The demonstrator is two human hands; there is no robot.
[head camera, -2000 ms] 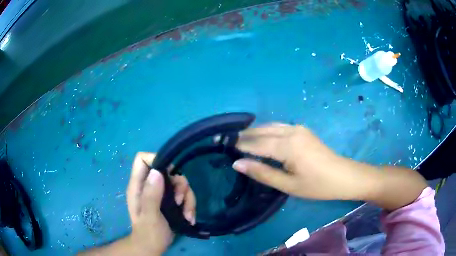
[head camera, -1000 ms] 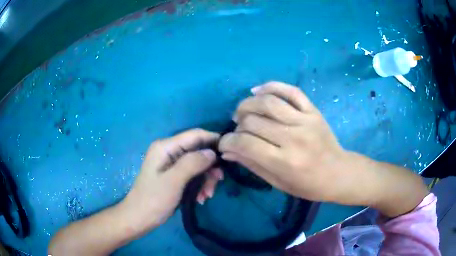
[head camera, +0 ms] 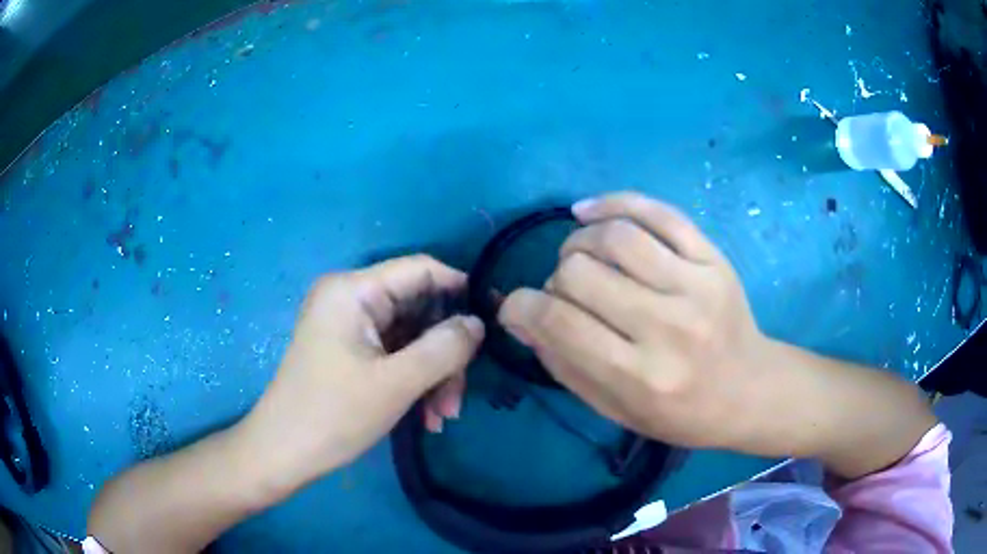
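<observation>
A thick black headband [head camera: 509, 522] curves below my hands at the near edge of the bench. A thinner black C-shaped yoke [head camera: 501, 247] shows at its end, between my hands. My left hand [head camera: 379, 352] pinches the black joint between headband and yoke with thumb and fingers. My right hand [head camera: 649, 325] grips the yoke, its thumb near the joint and its fingers curled over the ring's right side. The joint is mostly hidden by fingertips. A thin black wire [head camera: 568, 422] runs inside the headband arc.
A translucent bottle [head camera: 879, 141] with an orange nozzle lies at the upper right, beside a thin whitish stick [head camera: 900, 189]. Black parts lie at the right edge [head camera: 966, 130] and left edge [head camera: 20, 422]. A white label [head camera: 646, 517] and clear plastic bag [head camera: 785, 509] show near my lap.
The headband has swung lower, and both hands have come together at its joint. The yoke ring now shows between them. The view has shifted, so the bottle appears farther right.
</observation>
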